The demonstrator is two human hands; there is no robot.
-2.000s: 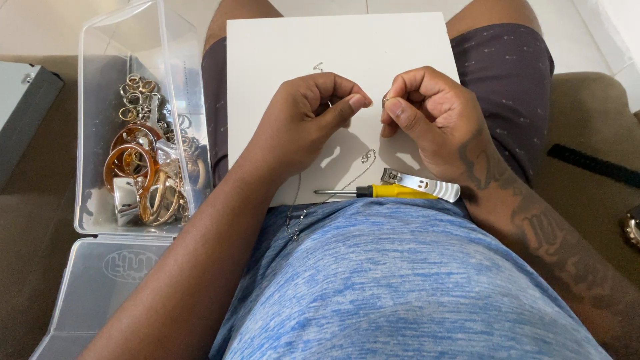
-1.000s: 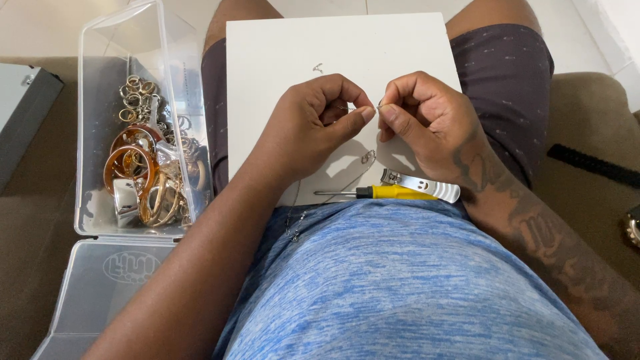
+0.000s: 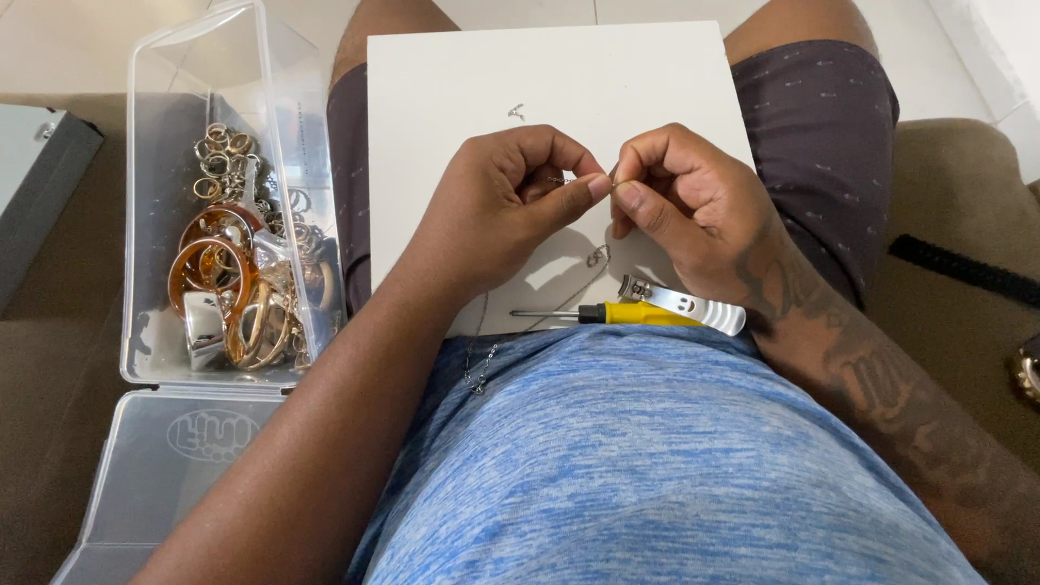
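Observation:
Above a white board on the lap, my left hand pinches a thin silver-coloured chain between thumb and forefinger. My right hand meets it fingertip to fingertip, pinching a tiny piece too small to name. Part of a chain lies curled on the board below the hands, and a strand hangs over the blue shirt. A short bit of chain rests higher on the board. Near the shirt, a nail clipper lies across the yellow handle of a small screwdriver.
At left stands an open clear plastic box holding rings, bangles and other jewellery; its lid lies folded out toward me. A grey box is at the far left. On the brown seat at right are a black strap and a partly visible metallic object.
My two hands were apart two seconds ago; their fingertips have come together over the board. The clipper and screwdriver have stayed in place.

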